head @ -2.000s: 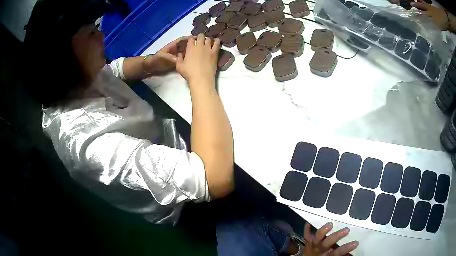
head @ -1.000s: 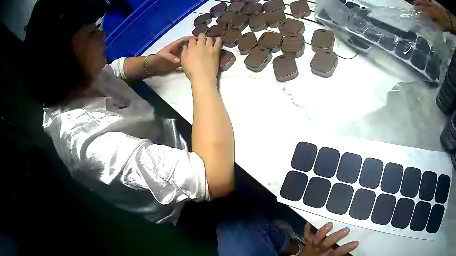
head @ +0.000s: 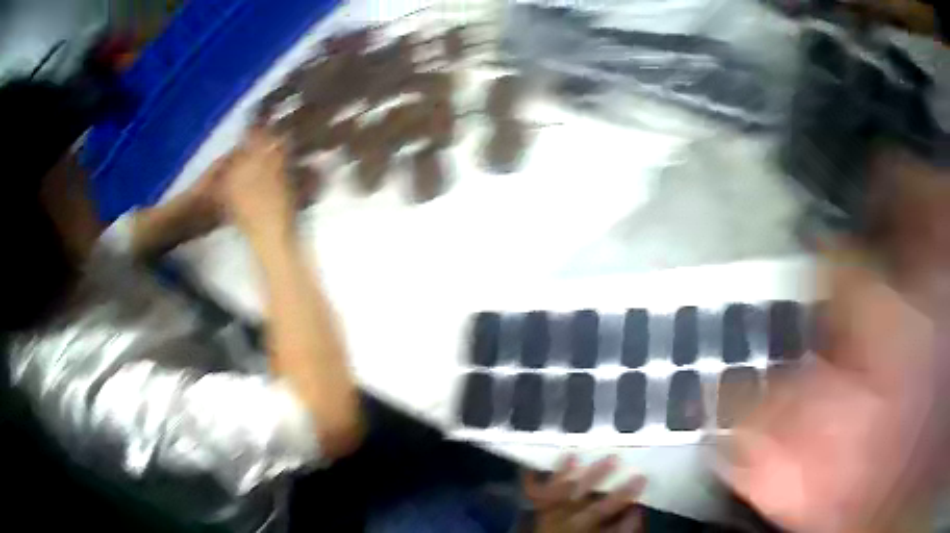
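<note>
A white sheet with two rows of black rounded pads lies on the table in front of me. The picture is blurred. My left hand is at the bottom edge, partly cut off, just below the sheet. Its fingers are spread and nothing shows in them. A large pink, blurred shape at the right looks like my right hand, close to the camera. It covers the right end of the sheet. Its fingers and anything in them cannot be made out.
A person in a shiny white shirt sits at the left, hands at brown-topped pieces on the white table. A blue crate stands behind. A clear plastic bag lies at the far side, dark stacked pieces at the right.
The view has swung, so the table, sheet and neighbour appear further left. The large blurred hand has come into view at the right. My left hand keeps its spread fingers.
</note>
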